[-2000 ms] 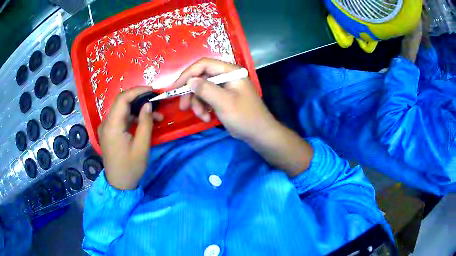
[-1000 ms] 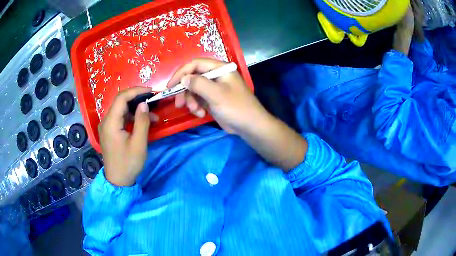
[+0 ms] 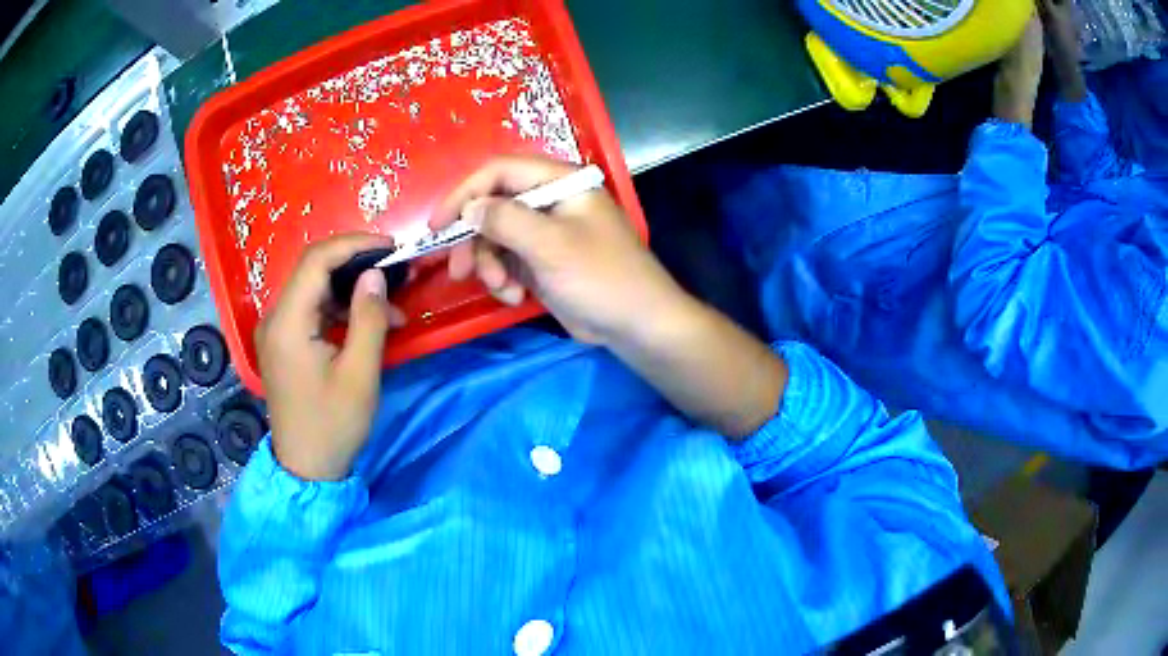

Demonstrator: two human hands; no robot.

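My left hand [image 3: 320, 359] holds a round black part [image 3: 363, 272] between thumb and fingers over the near left part of the red tray [image 3: 205, 244]. My right hand [image 3: 564, 250] holds a white pen-shaped tool [image 3: 564, 188], its thin tip touching or very close to the black part. Tiny silvery pieces [image 3: 374, 195] lie scattered in the tray, mostly along its far and right sides. Whether a tiny piece is at the tool's tip cannot be told. My left fingers partly cover the black part.
A clear plastic tray [image 3: 96, 308] with rows of black parts lies left of the red tray. A yellow and blue fan [image 3: 916, 51] stands at the top right on the dark green surface [image 3: 717, 77]. A person in blue sits at right. A dark phone-like object [image 3: 929, 622] shows at the bottom edge.
The view has shifted slightly. A dark round part at the far left edge of the green surface appears lower in view. Both hands keep nearly the same hold on part and tool.
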